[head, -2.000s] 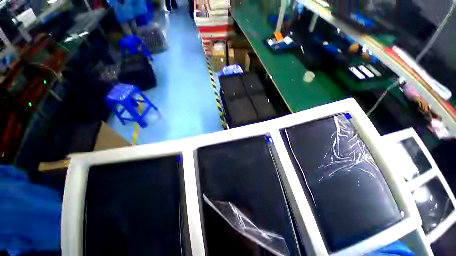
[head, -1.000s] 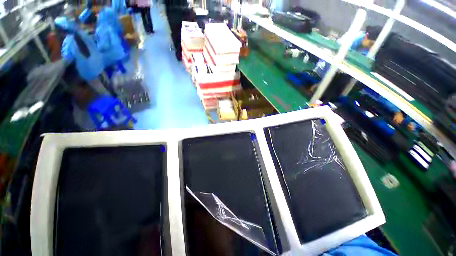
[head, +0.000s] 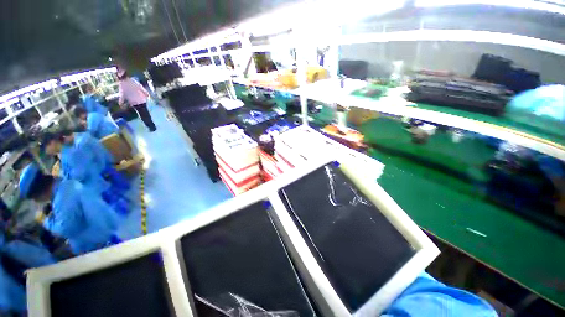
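Observation:
A white foam tray (head: 172, 263) with three pockets spans the lower part of the view, tilted up to the right. A flat glossy black panel (head: 347, 238) lies in the right pocket, another (head: 241, 257) in the middle one and a third (head: 114, 291) in the left one. Wrinkled clear film (head: 238, 304) shows on the middle panel, with streaks on the right one. Small blue tabs sit at the panels' top edges. A blue sleeve (head: 440, 298) shows below the tray's right corner. Neither of my hands is visible.
Red-edged white stacks (head: 235, 160) stand just beyond the tray. A green bench (head: 458, 210) with white shelving runs along the right. Several people in blue smocks (head: 77, 198) are at the left. A person in pink (head: 133, 93) is in the blue aisle (head: 167, 167), farther away.
The view has lifted and moved along the aisle. The red-edged stacks are nearer, and the person in pink is now in view. The tray sits lower in the picture and tilts more.

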